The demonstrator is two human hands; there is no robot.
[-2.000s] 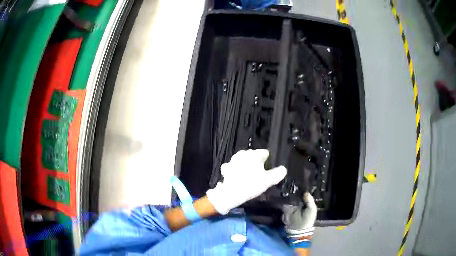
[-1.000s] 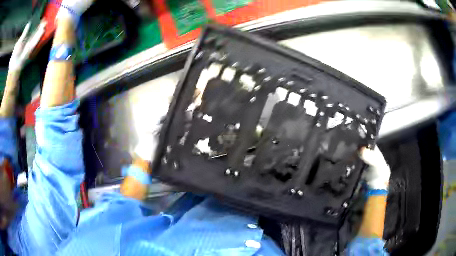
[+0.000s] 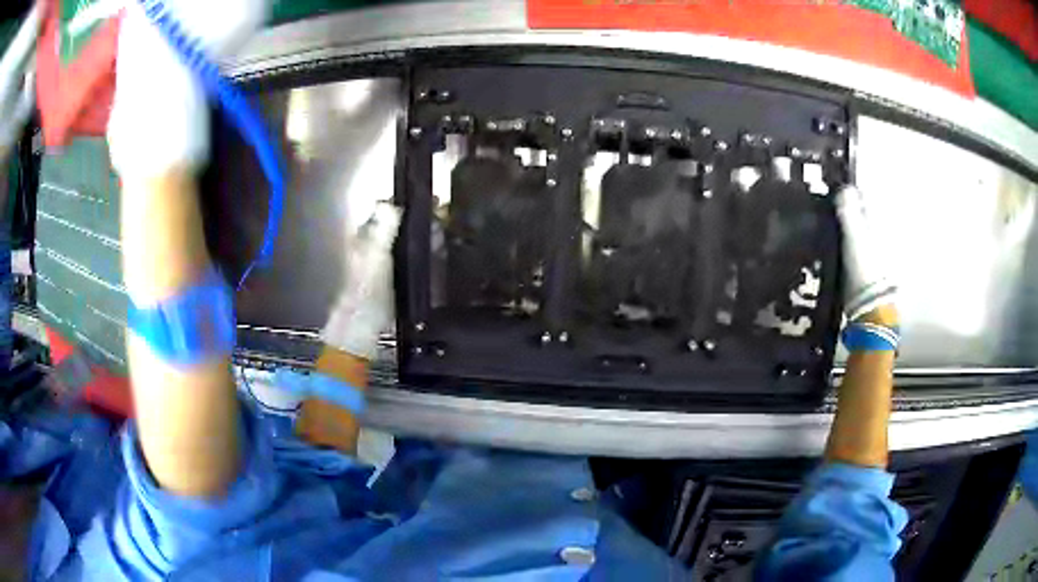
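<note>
A black carrier tray (image 3: pixel 563 227) with three board-shaped openings and small clips lies flat across the metal conveyor, between its rails. Its openings hold no green boards. My left hand (image 3: pixel 370 279), in a white glove with a light blue wrist strap, holds the tray's left edge. My right hand (image 3: pixel 865 256), in a white glove, holds its right edge.
Another person's gloved hand and arm (image 3: pixel 171 250) with a blue coiled cord reach in at the left, near a slotted pad (image 3: pixel 80 250). A red mat (image 3: pixel 728 28) and green boards (image 3: pixel 928 23) lie beyond the conveyor. A black bin with carriers (image 3: pixel 728 512) stands at the lower right.
The view has turned from the bin to the conveyor. The carrier tray, tilted in my hands a second ago, now lies level between the rails. The other person's arm has come further into view.
</note>
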